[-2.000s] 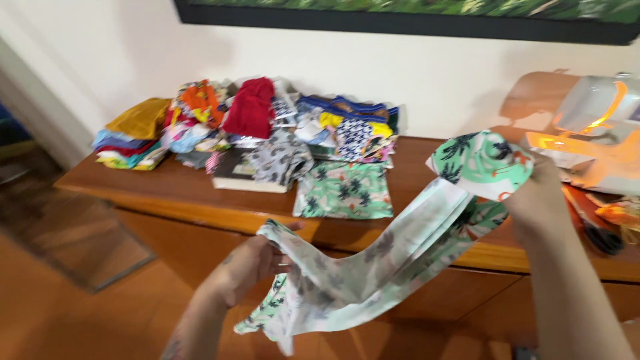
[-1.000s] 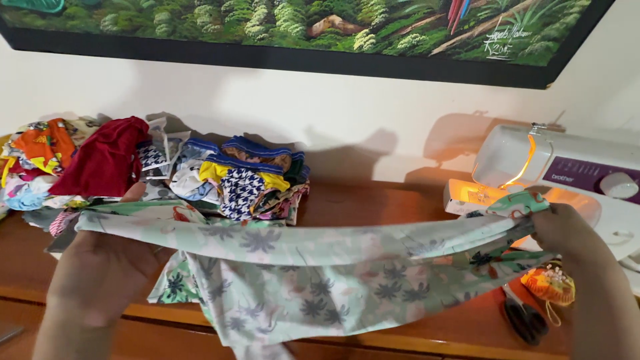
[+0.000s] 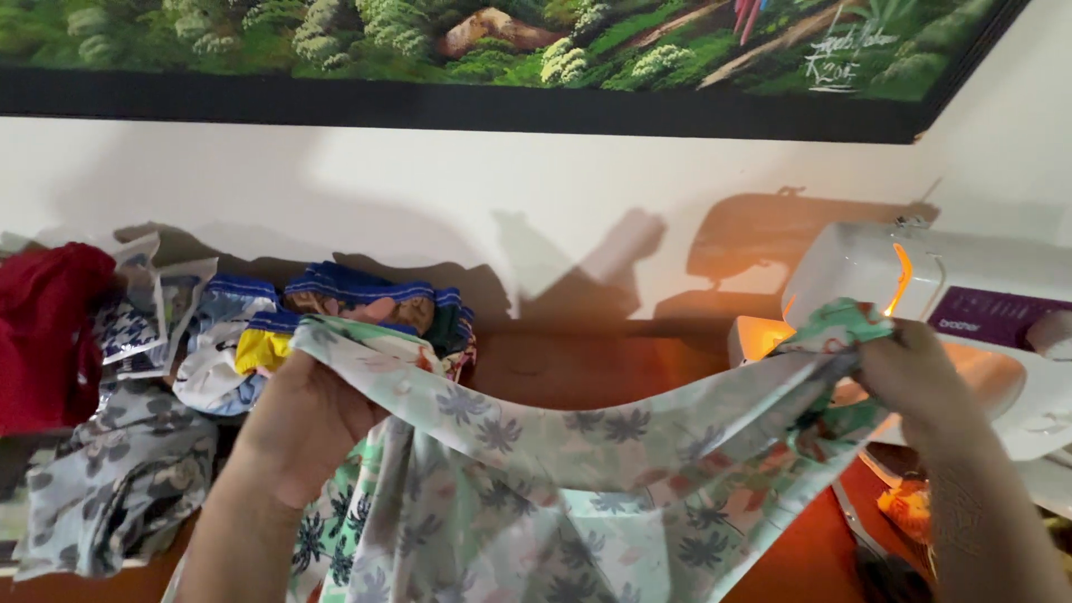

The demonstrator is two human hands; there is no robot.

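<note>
A mint-green fabric piece with a palm-tree print hangs between my two hands, its pale reverse side facing me and its upper edge sagging in the middle. My left hand grips one upper corner, in front of the folded garments. Bunched cloth at the other upper corner is held by my right hand, in front of the sewing machine. The fabric's lower part runs out of view at the bottom.
Folded garments with blue waistbands, a red garment and a grey patterned cloth lie at left on the wooden cabinet top. Scissors and an orange bundle lie at right. A framed painting hangs above.
The fabric was slanted between my hands at first and is now spread more level, its body hanging down. Both hands still hold it. The view has moved closer to the wall.
</note>
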